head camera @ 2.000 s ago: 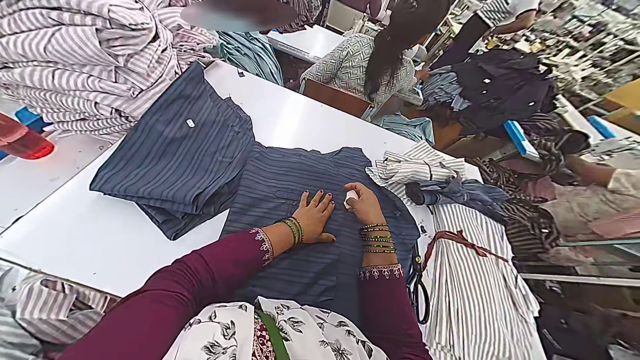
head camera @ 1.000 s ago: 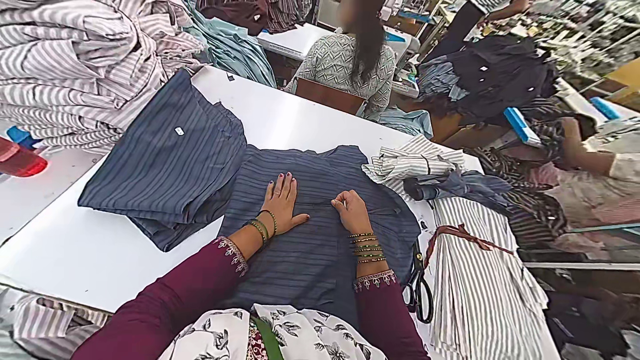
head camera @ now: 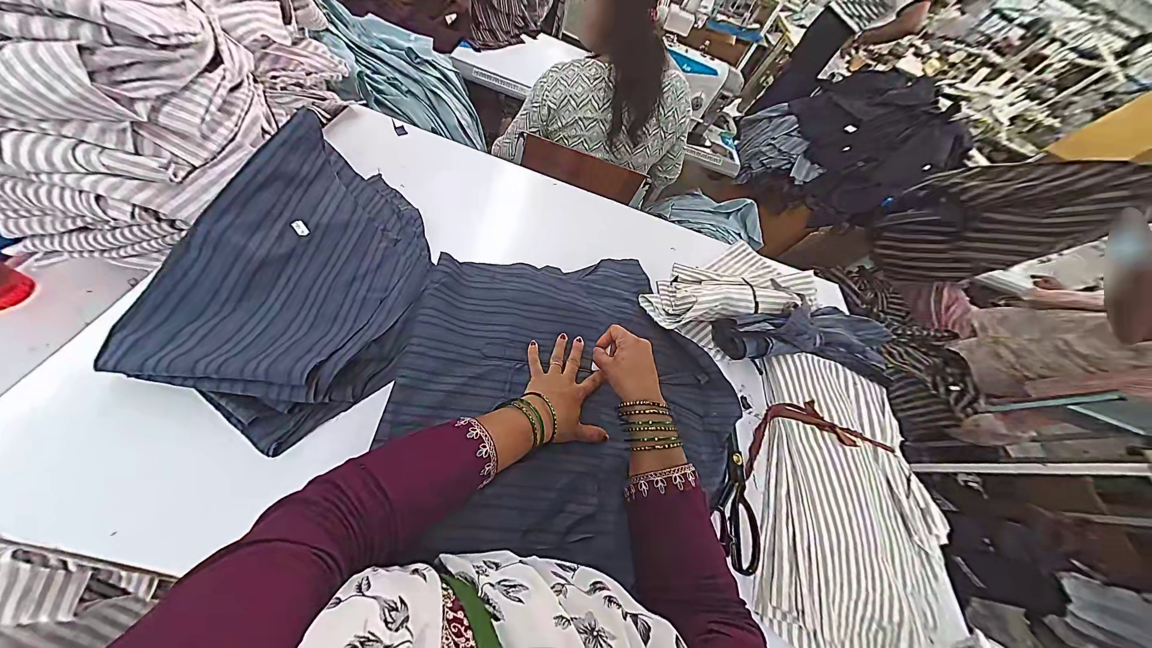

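Note:
A navy striped fabric piece [head camera: 504, 306] lies spread on the white table [head camera: 486, 216] before me. My left hand [head camera: 562, 391] rests on it with fingers spread, holding nothing. Close beside its fingertips, my right hand [head camera: 625, 362] has thumb and forefinger pinched together over the fabric; a small whitish bit shows at the pinch, too small to name. To the left lies a stack of folded navy striped fabric [head camera: 270, 288] with a small white tag [head camera: 300, 228] on top. Black-handled scissors [head camera: 740, 526] lie right of my right forearm.
Bundled white striped cloth [head camera: 837, 486] tied with a dark red strip [head camera: 810, 418] lies at right, below crumpled striped cloth [head camera: 720, 292]. Piled striped fabric [head camera: 135, 117] fills the far left. Beyond the table sits a person [head camera: 603, 108], back turned; more garments lie at right.
Two seconds ago my right hand held a small white object; a second ago it was not visible there. Since then my left hand has moved right, closer to my right hand.

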